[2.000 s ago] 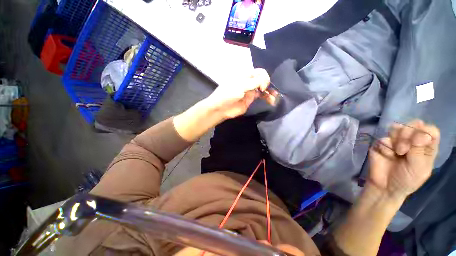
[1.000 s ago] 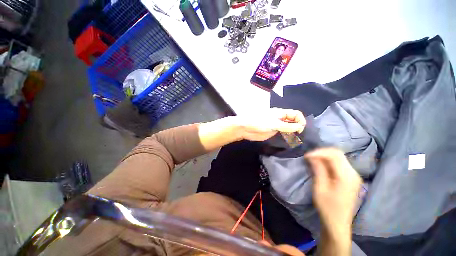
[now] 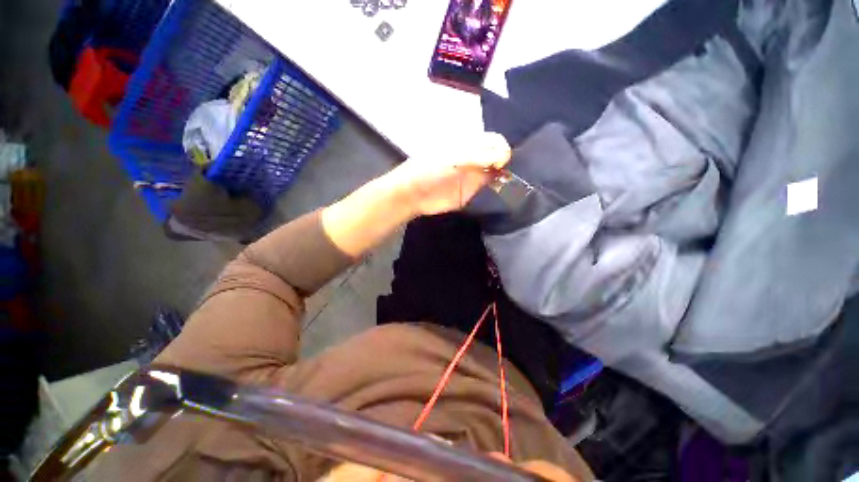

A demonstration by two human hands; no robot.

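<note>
My left hand (image 3: 457,177) is closed on the edge of the dark grey jacket (image 3: 786,254), near the table's edge. A small shiny metal fastener (image 3: 510,184) shows at its fingertips, against the dark cloth. The jacket's lighter, wrinkled lining (image 3: 650,169) lies to the right, with a white square label (image 3: 802,196) on the grey inner side. A thin line runs from the fastener to the right over the cloth. My right hand is out of the picture. No needle can be made out.
A phone with a lit screen (image 3: 469,42) lies on the white table (image 3: 330,56), with small metal pieces (image 3: 383,31) left of it. A blue basket (image 3: 283,132) with bags stands at the left. A blurred shiny tube (image 3: 330,425) crosses the lower foreground.
My right hand was over the lining near my left hand and has left the picture. The view has shifted, so the spools are out of sight. My left hand still holds the cloth edge.
</note>
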